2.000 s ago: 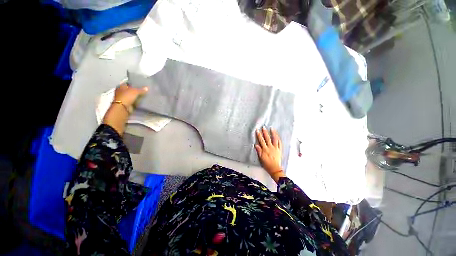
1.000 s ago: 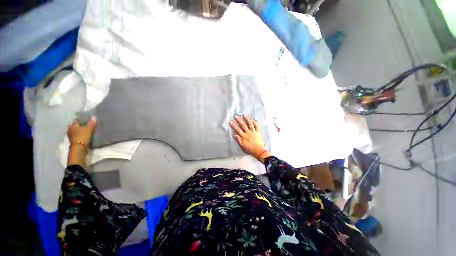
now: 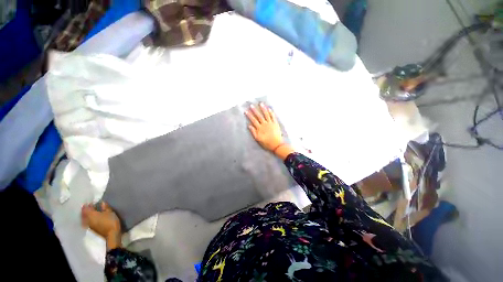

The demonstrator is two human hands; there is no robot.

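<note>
A grey cut panel (image 3: 176, 171) lies flat on the white-covered table (image 3: 165, 82), its curved edge towards me. My left hand (image 3: 102, 219) is at the panel's left corner, thumb and fingers around the corner. It is slightly blurred, so I cannot tell whether it pinches the cloth. My right hand (image 3: 266, 128) lies flat near the panel's upper right corner, fingers spread, holding nothing. A white pattern piece or cloth (image 3: 142, 230) shows partly from under the panel's lower left edge.
A grey-and-blue rolled piece (image 3: 306, 30) lies at the far edge, with brown plaid cloth (image 3: 185, 22) left of it. Crumpled white cloth (image 3: 91, 104) is at the left. A blurred iron with cables (image 3: 405, 82) is at the right.
The view has turned, so the panel appears slanted and lower left. My right hand has moved from the panel's lower right part towards its upper edge. My left hand stays at the left corner.
</note>
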